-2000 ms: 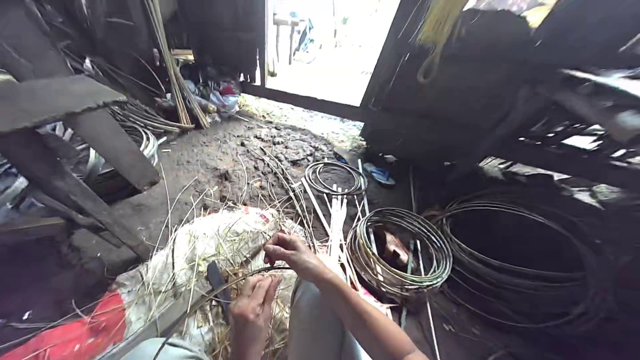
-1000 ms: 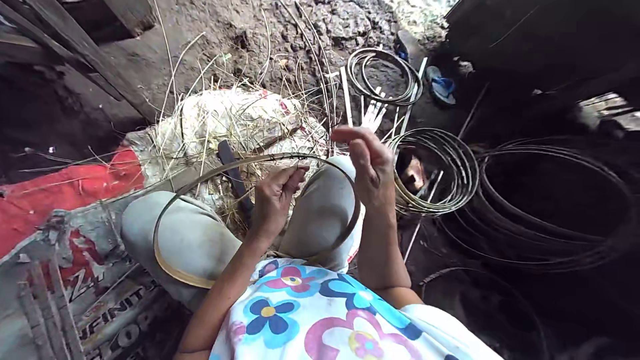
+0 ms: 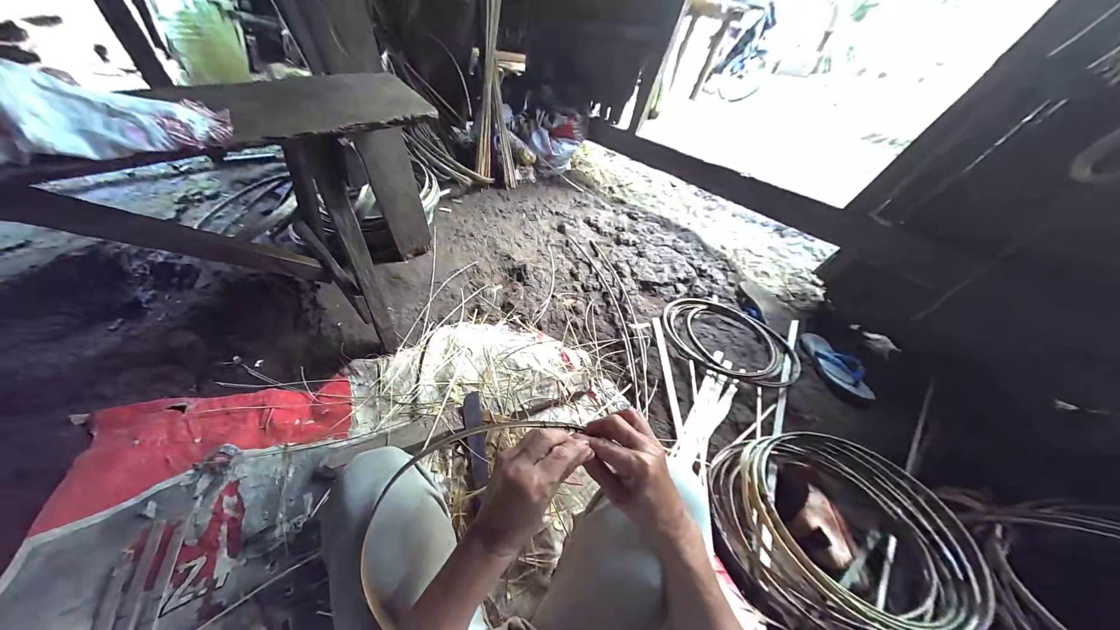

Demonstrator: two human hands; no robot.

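Note:
A thin hoop of cane or split bamboo (image 3: 398,479) arches over my knees. My left hand (image 3: 535,479) pinches it near its top, with fingertips close to those of my right hand (image 3: 632,464), which also grips the hoop's strip. The lower right part of the hoop is hidden behind my hands and leg. Below and beyond the hands, a dark flat blade or bar (image 3: 475,442) lies on a pale sack (image 3: 503,350) strewn with thin fibre shavings.
Coiled hoops (image 3: 875,464) lie at the right, with a smaller coil (image 3: 700,337) and pale strips (image 3: 704,411) beyond. A blue flip-flop (image 3: 837,366) rests on the dirt floor. A wooden bench (image 3: 306,105) stands at the upper left. A red and grey sack (image 3: 210,429) covers the left ground.
My right hand, raised and apart from the hoop a second ago, is now down on it beside my left hand. The view has tilted up strongly.

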